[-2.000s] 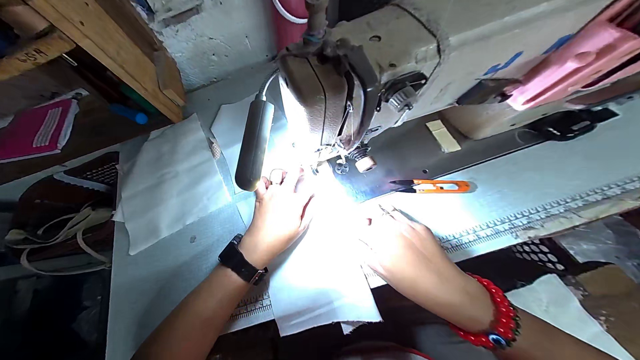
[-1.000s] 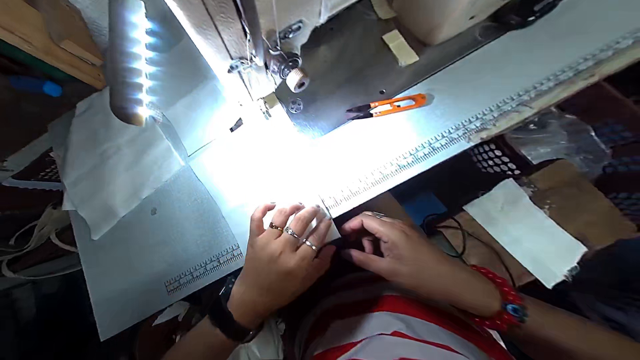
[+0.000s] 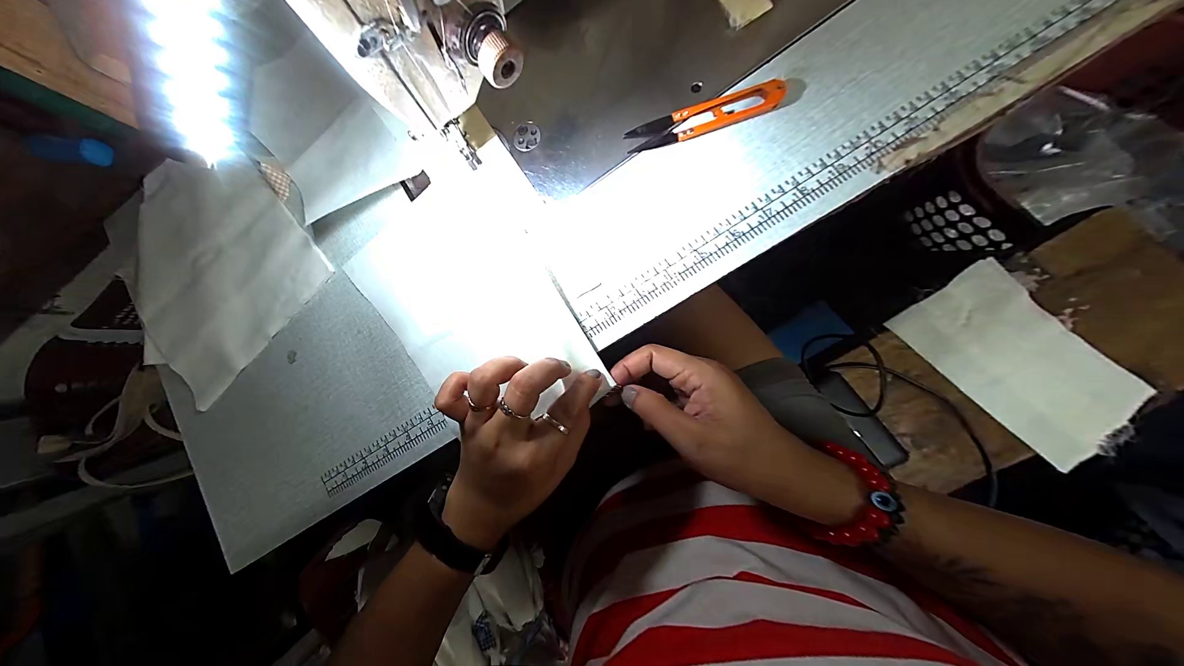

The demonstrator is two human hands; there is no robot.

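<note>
A white fabric piece (image 3: pixel 462 296), washed out by the lamp, runs from beneath the sewing machine's presser foot (image 3: pixel 461 148) to the table's front edge. My left hand (image 3: pixel 518 435), with rings on its fingers, has its fingertips at the near end of this fabric; thumb and index finger pinch its edge. Close to its right, my right hand (image 3: pixel 712 407) holds the fabric's near corner between thumb and index finger. Orange thread snips (image 3: pixel 731 109) lie on the machine bed, right of the needle area.
Printed rulers (image 3: pixel 740 231) run along the front of the grey table. More white fabric (image 3: pixel 222 277) lies at the left, under a bright LED lamp (image 3: pixel 190 74). At the right, below table level, are a white cloth piece (image 3: pixel 1017 361), a black cable (image 3: pixel 962 416) and a clear plastic bag (image 3: pixel 1064 153).
Both hands have moved from near the needle to the fabric's near end at the table's front edge. The view has shifted strongly, and the lower body now shows.
</note>
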